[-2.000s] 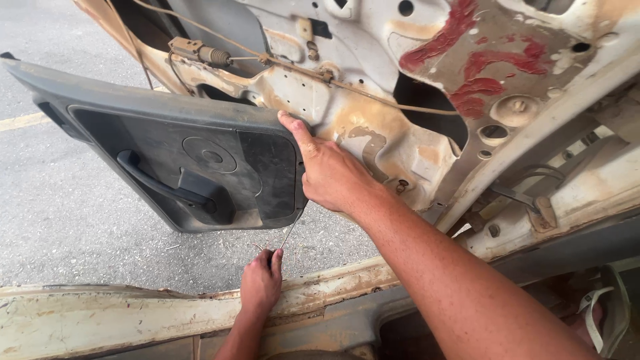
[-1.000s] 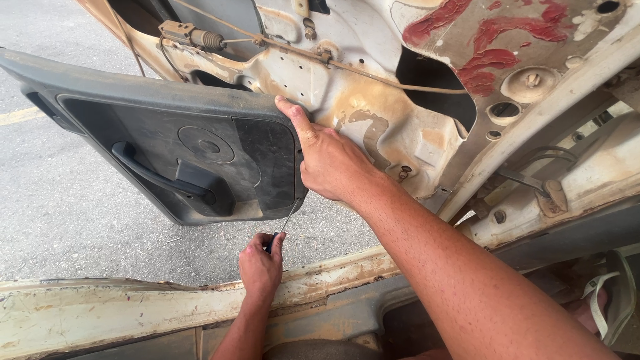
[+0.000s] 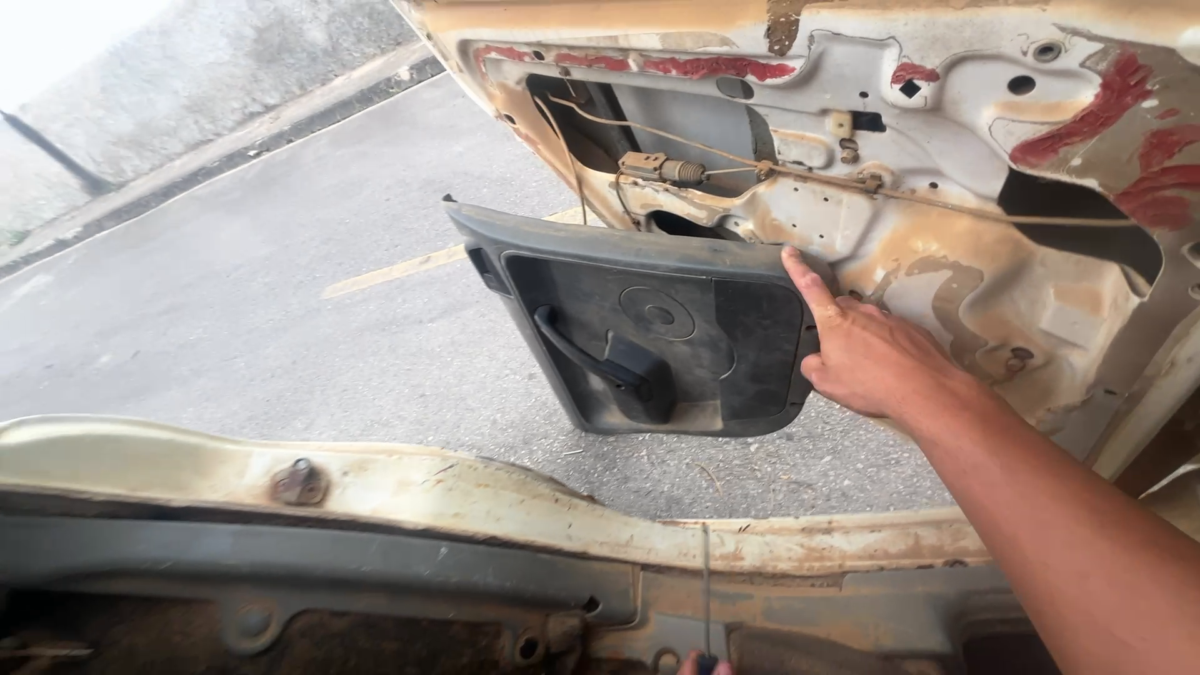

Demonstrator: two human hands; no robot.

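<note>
My right hand grips the right end of a dark grey plastic car door trim panel, its index finger stretched along the top edge. The panel hangs tilted beside the bare inner metal of the car door, and its pull handle faces me. At the bottom edge of the view my left hand, mostly out of frame, holds a screwdriver by its dark handle. The thin shaft points up across the door sill, away from the panel.
The painted door sill crosses the view below, with a rusty bolt fitting on it. A rusty rod and an actuator are on the door metal. Asphalt lies beyond, bordered by a kerb and a wall.
My left hand has moved down with the tool, away from the panel's lower right corner. My right hand still holds the panel. The view has shifted to show more road.
</note>
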